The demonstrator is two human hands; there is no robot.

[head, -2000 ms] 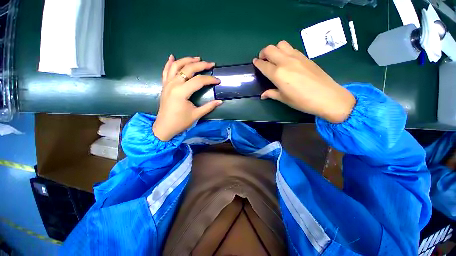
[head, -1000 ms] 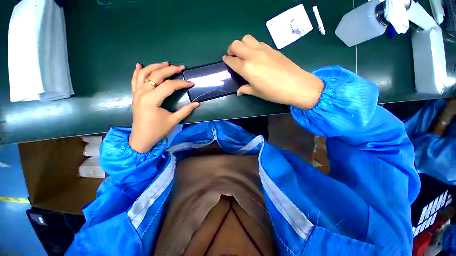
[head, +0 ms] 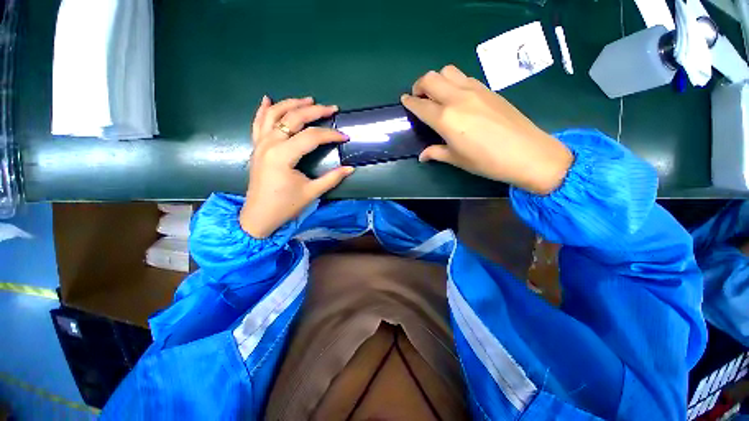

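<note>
A black glossy smartphone or display unit (head: pixel 379 138) lies lengthwise across the front part of the green bench, with a bright lamp reflection on its face. My left hand (head: pixel 286 160), with a ring on one finger, holds its left end between the fingers and thumb. My right hand (head: pixel 476 127) holds its right end, fingers at the upper edge and thumb near the lower edge, and covers that end. Both hands are bare. I cannot tell whether a clear film lies on the face.
A white folded film stack (head: pixel 103 70) lies at the bench's left. A printed card (head: pixel 515 56), a small white stick (head: pixel 563 49) and a translucent bottle (head: pixel 632 63) with wipes stand right. An open carton (head: pixel 107 259) is below the edge. Another person's blue sleeve (head: pixel 723 255) shows right.
The camera view has swung left and back, shifting everything in the picture. Both hands keep their hold on the phone's two ends, with no clear change of grip.
</note>
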